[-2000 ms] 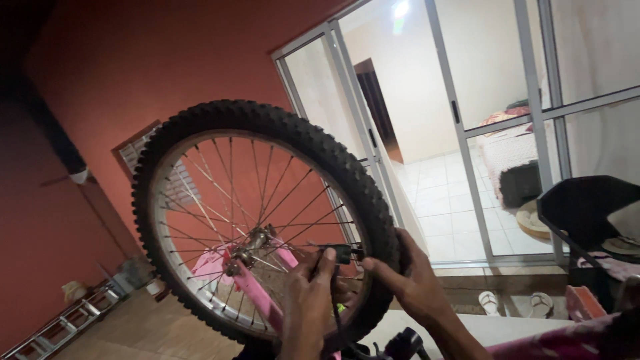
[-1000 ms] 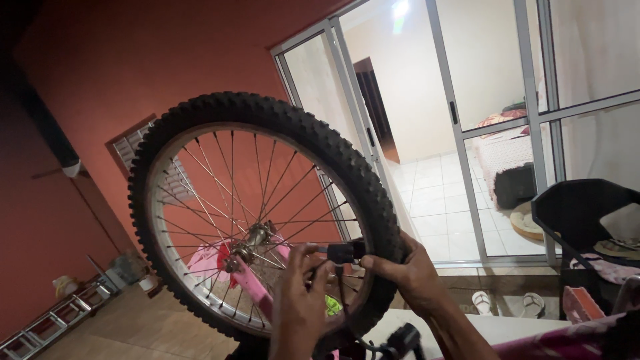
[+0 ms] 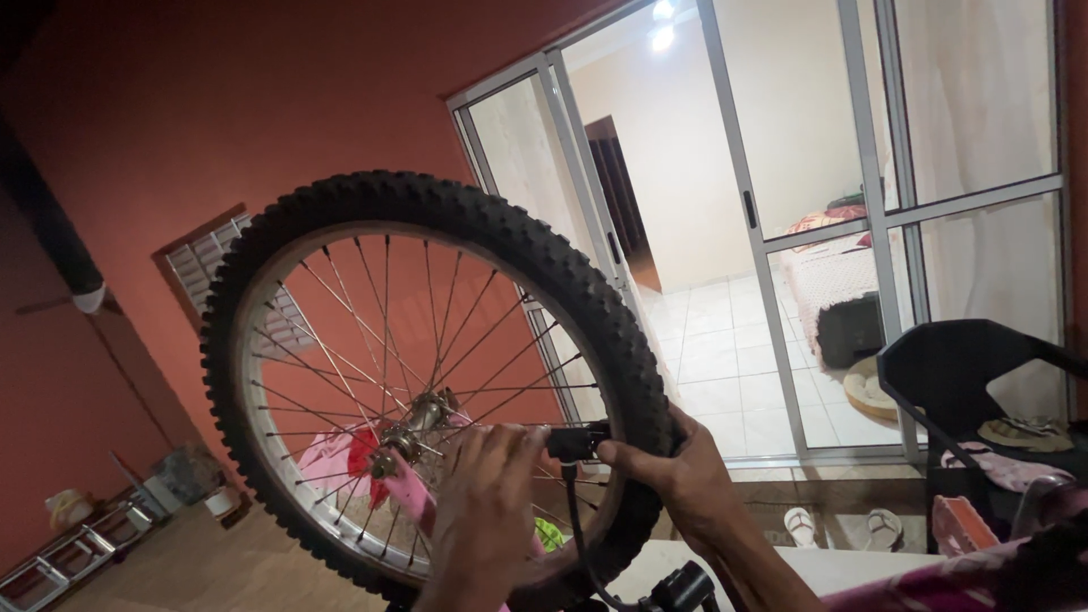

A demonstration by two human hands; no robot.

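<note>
A bicycle wheel with a knobby black tyre (image 3: 620, 340) stands upright on a pink fork (image 3: 408, 493). A black pump head (image 3: 575, 444) sits at the inner side of the rim, its black hose (image 3: 576, 527) hanging down to a black part (image 3: 680, 586) at the bottom. My right hand (image 3: 680, 467) grips the tyre and rim, thumb against the pump head. My left hand (image 3: 493, 501) is raised just left of the pump head, fingers bent and blurred; whether it touches the lever end is unclear.
A white surface (image 3: 816, 565) lies below my right forearm. A black plastic chair (image 3: 952, 365) holding cloths and sandals is at the right. White flip-flops (image 3: 884, 529) lie near the sliding glass door (image 3: 765, 246). A metal ladder (image 3: 76, 557) rests on the floor at the left.
My left hand's fingers, earlier around the end of the pump head, are now bent higher beside it. My right hand stays on the tyre.
</note>
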